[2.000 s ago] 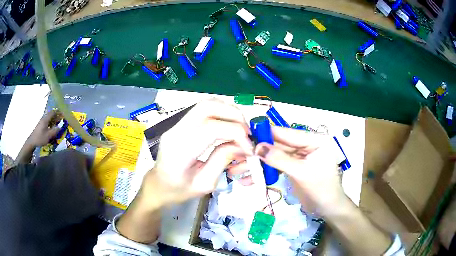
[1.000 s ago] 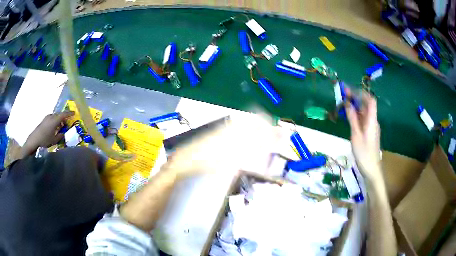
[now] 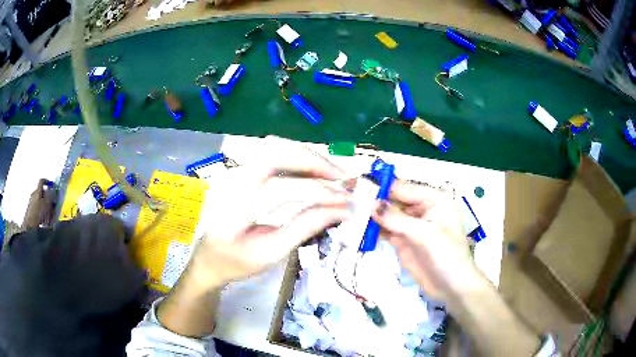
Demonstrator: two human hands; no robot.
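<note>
My right hand [image 3: 429,226] grips a blue battery cell [image 3: 372,236], held tilted above the parts box. My left hand [image 3: 279,206] is at the cell's left side, its fingertips at a white pad [image 3: 365,199] on the cell; blur hides whether they pinch it. Thin wires run down from the cell to a small dark green circuit board [image 3: 374,314] hanging over the box. The open parts box [image 3: 282,307] below holds a heap of white scraps [image 3: 328,300].
A green conveyor belt [image 3: 244,139] strewn with wired cells crosses behind. Other cells lie on the white bench beyond my hands. An open carton [image 3: 572,244] stands right. Left are yellow sheets [image 3: 171,209], a hanging hose [image 3: 87,111] and another person's dark sleeve [image 3: 70,279].
My right hand has come back from the belt to the bench, and both hands meet at a cell above the box. Cells on the belt have shifted left.
</note>
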